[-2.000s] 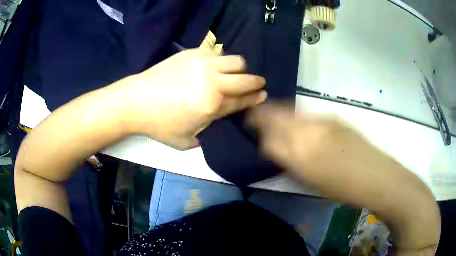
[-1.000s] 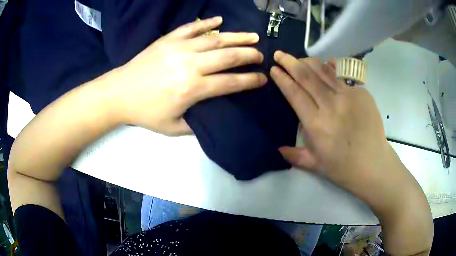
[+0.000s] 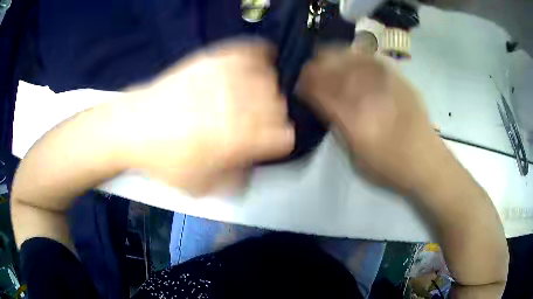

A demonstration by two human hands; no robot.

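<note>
The dark navy garment [image 3: 128,35] lies across the upper left of the table and hangs off its left side. My left hand [image 3: 222,117], bare and blurred, is curled over the garment's near section with its fingers bent; the cloth beneath it is mostly hidden. My right hand [image 3: 350,93], also blurred, is at the right side of the same section, its fingertips against the cloth. A small dark navy part [image 3: 307,131] shows between the hands. The metal presser foot [image 3: 315,13] is at the top centre, above the cloth.
The white table [image 3: 292,201] has a curved front edge. The cream ribbed knob [image 3: 397,42] and a round metal disc [image 3: 367,41] are at the upper right, below the grey machine head [image 3: 467,13]. Silver tweezers or snips [image 3: 513,137] lie at far right.
Both hands, flat on the cloth a second ago, are now curled and blurred. The near cloth section is drawn up and less of it shows. The machine head sits higher in view.
</note>
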